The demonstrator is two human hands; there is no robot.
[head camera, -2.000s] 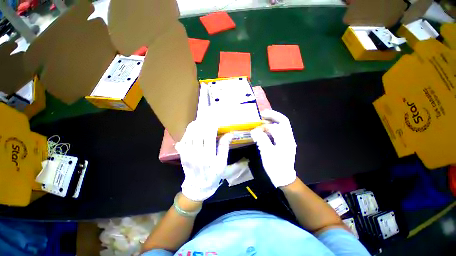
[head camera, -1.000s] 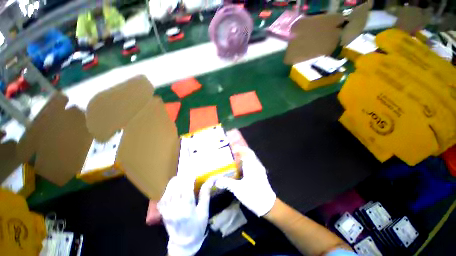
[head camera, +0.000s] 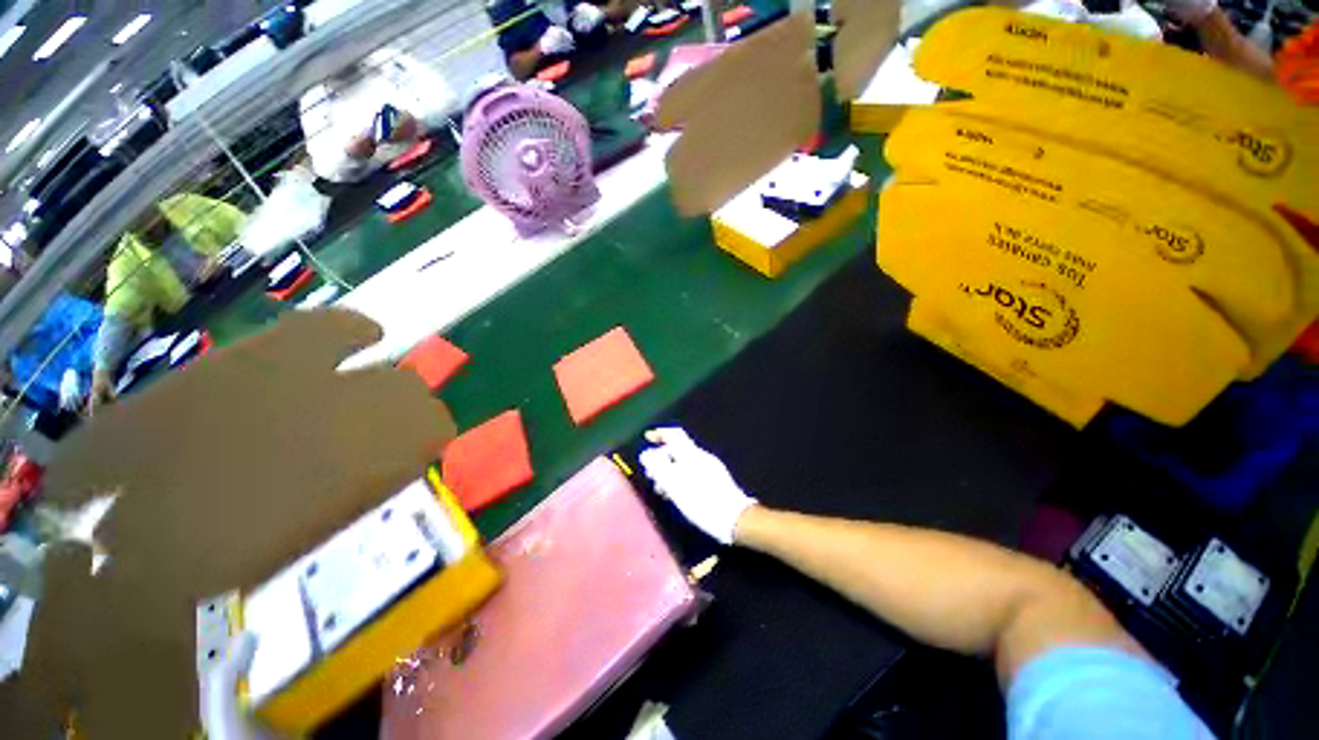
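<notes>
An open carton (head camera: 383,636) with a yellow outside and raised brown lid is at the lower left, tilted, with a white flat unit (head camera: 369,571) with dark spots inside. My left hand (head camera: 229,697), gloved in white, is mostly hidden and cut off at the carton's near left side, gripping it. The pink pad (head camera: 579,578) lies just right of the carton, its top largely uncovered. My right hand (head camera: 697,484), gloved in white, is beyond the pad's right edge over the black bench strip. Its fingers are slightly apart and nothing shows in it.
Orange-red squares (head camera: 603,375) lie on the green belt (head camera: 694,333). Another open carton (head camera: 788,231) stands farther along it. Large flat yellow cartons (head camera: 1070,246) stand at right. Stacked units (head camera: 1222,586) sit low right. A pink fan (head camera: 528,156) and people are across the belt.
The carton has moved left off the pink pad with my left hand. My right hand has let go of it and moved right and forward. The view has turned right.
</notes>
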